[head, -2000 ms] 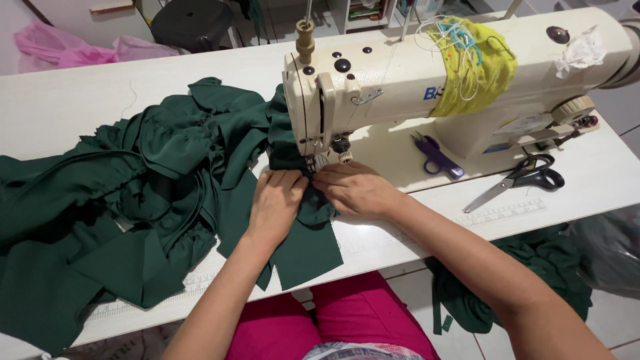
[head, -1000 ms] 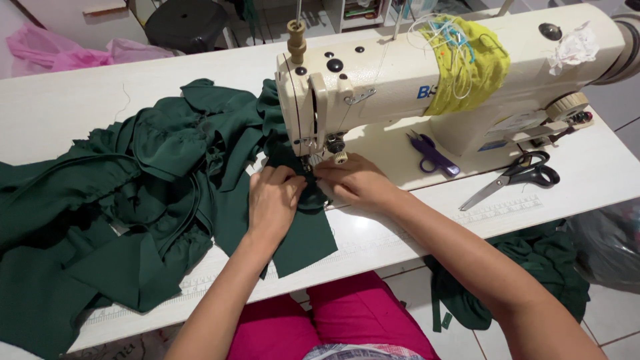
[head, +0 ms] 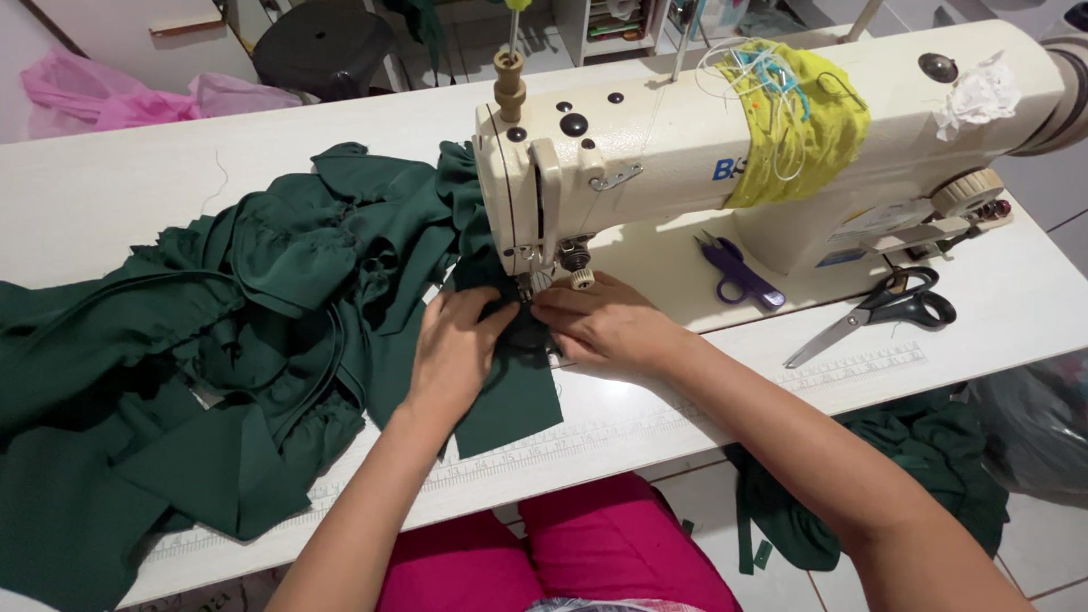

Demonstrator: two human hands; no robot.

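Note:
Dark green fabric point(head: 510, 395) lies under the presser foot point(head: 526, 289) of a cream industrial sewing machine point(head: 663, 136). My left hand point(head: 459, 340) presses on this fabric just left of the foot, thumb and fingers close to the needle area. My right hand point(head: 599, 323) is at the right side of the foot, its fingertips on the fabric edge; whether they pinch it is partly hidden. A large gathered heap of the same green fabric point(head: 289, 246) spreads over the table to the left. Purple thread snips point(head: 738, 272) lie on the machine bed, right of my right hand.
Black-handled scissors point(head: 867, 314) rest near the table's right front edge. A printed ruler scale point(head: 595, 442) runs along the front edge. Yellow-green cloth point(head: 803, 127) with threads and pins wraps the machine arm. More green fabric point(head: 901, 476) lies below the table, at right. A black stool point(head: 323, 47) stands behind.
The loose front end of the green fabric has shifted slightly toward the machine. Both hands stay beside the presser foot, the left one with its fingers a little more bent.

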